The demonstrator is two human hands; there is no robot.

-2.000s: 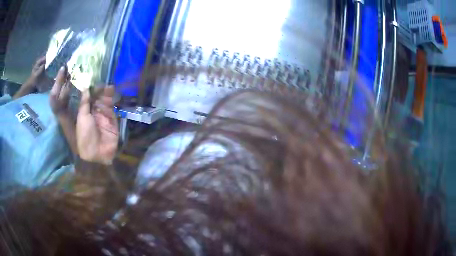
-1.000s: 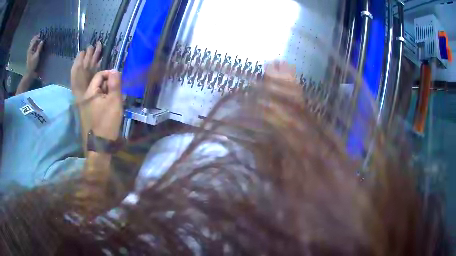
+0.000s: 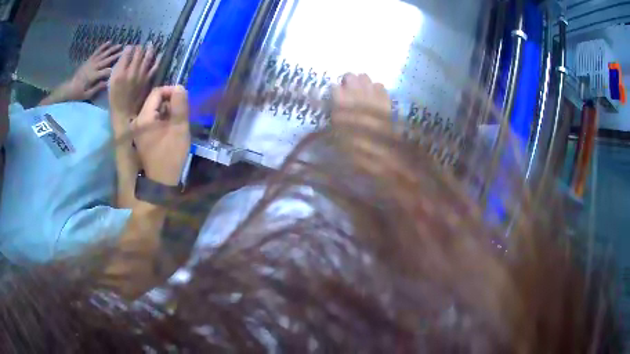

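Rows of small jagged metal parts [image 3: 293, 112] lie across a silver work plate [image 3: 259, 144]. My right hand [image 3: 363, 100] reaches over the middle of the rows, fingers bent down, knuckles up. Its fingertips and anything under them are hidden. My left hand [image 3: 163, 131], with a dark band on the wrist, is raised left of the blue conveyor belt [image 3: 220, 66]. Its fingers are curled towards the thumb. A small dark spot shows between them; whether it is a part or shadow is unclear. Hair covers the near part of the plate.
A coworker in light blue [image 3: 62, 173] is at left, both hands [image 3: 131, 76] at another plate's rows of parts. A metal rail bracket [image 3: 220, 153] sits at the near edge. Metal rails [image 3: 512, 76] flank the right belt. A white basket [image 3: 593, 62] is at far right.
My left hand has gone from open to curled. My right hand has come into view and moved left along the rows. The pale shiny sheet at left is no longer seen.
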